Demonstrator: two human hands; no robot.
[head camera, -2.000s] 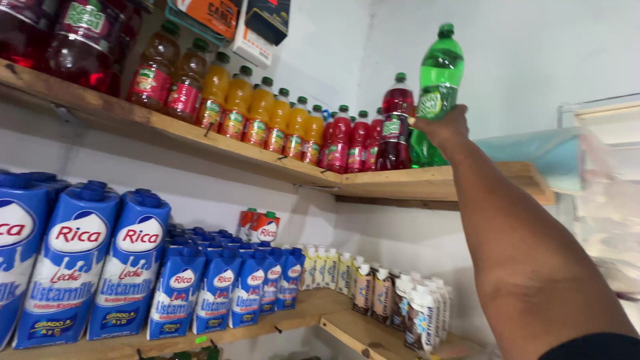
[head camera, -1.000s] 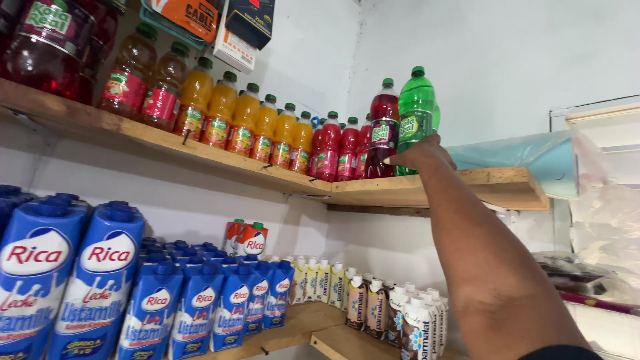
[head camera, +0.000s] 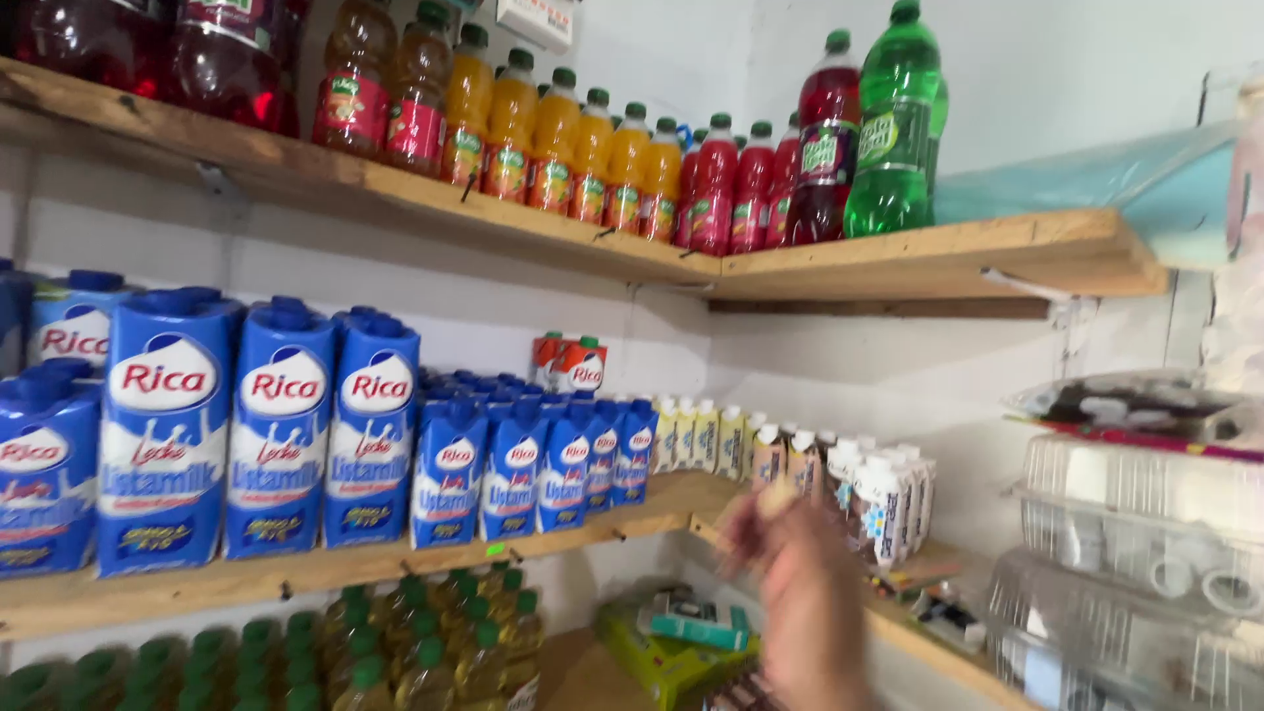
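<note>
My right hand (head camera: 805, 583) is blurred at the lower right, in front of the middle wooden shelf and near the small white cartons (head camera: 879, 499); it appears to hold nothing, with its fingers partly bent. On the upper shelf a green plastic soda bottle (head camera: 894, 128) stands upright beside a dark red soda bottle (head camera: 828, 138), close to the shelf's right part. Part of another green bottle shows behind the first. Several red drink bottles (head camera: 713, 188) and orange juice bottles (head camera: 558, 143) stand in a row to their left. My left hand is out of view.
Blue Rica milk cartons (head camera: 281, 425) line the middle shelf (head camera: 346, 573). Below are bottles of yellowish liquid with green caps (head camera: 484, 642) and a green box (head camera: 642, 652). Clear plastic containers (head camera: 1126, 513) are stacked at the right. The upper shelf's edge (head camera: 938, 257) juts out above.
My right hand has let go of the green soda bottle and come down from the upper shelf. The bottle, held raised in the earliest frame, now stands beside the dark red one.
</note>
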